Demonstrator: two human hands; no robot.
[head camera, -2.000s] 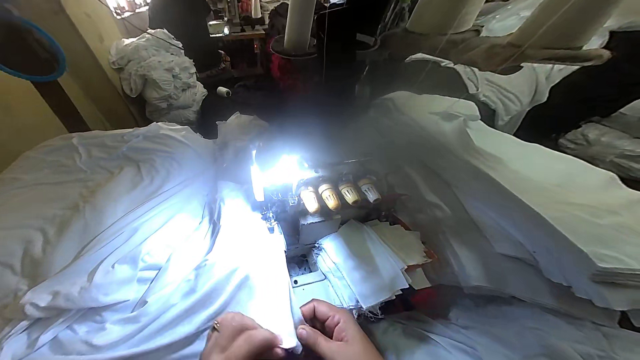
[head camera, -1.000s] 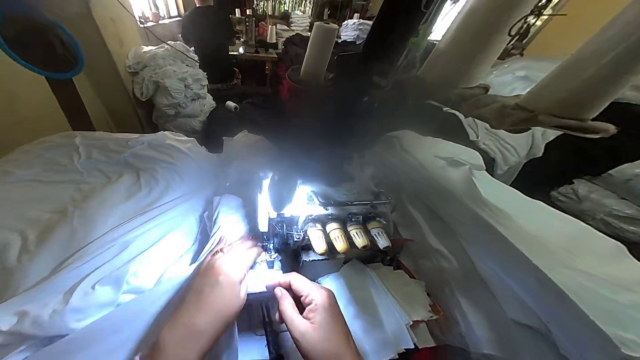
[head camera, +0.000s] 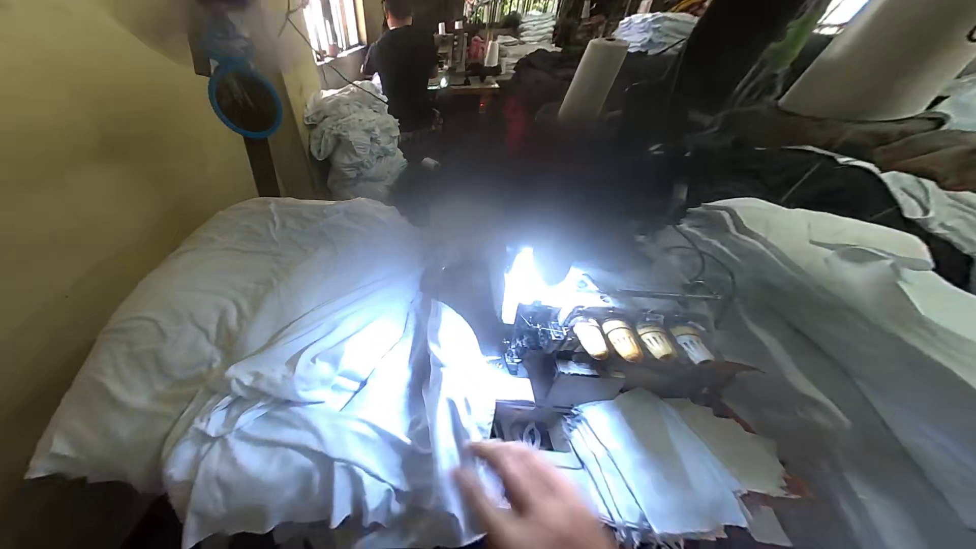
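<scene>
My right hand (head camera: 534, 499), blurred, is at the bottom centre with its fingers apart, over or touching the right edge of a white fabric piece (head camera: 450, 396). My left hand is out of view. Beyond the hand stands a sewing machine (head camera: 534, 335) with a very bright lamp (head camera: 526, 282) and a row of several tension dials (head camera: 621, 339). A small white cloth piece (head camera: 512, 387) lies by the needle area. To the right of the hand rests a stack of cut white fabric pieces (head camera: 656, 457) with frayed edges.
A large heap of white fabric (head camera: 252, 305) fills the left side, and layered white fabric (head camera: 831, 320) the right. Behind are a thread cone (head camera: 595, 76), a blue-rimmed round object (head camera: 245, 99) by the wall, a bundle of white cloth (head camera: 358, 137) and a person (head camera: 404, 69) in dark clothes.
Both hands were together at the cloth by the needle area; now my left hand has left the view and my right hand is lower, nearer me. White fabric now lies left of the machine bed. The view has turned left.
</scene>
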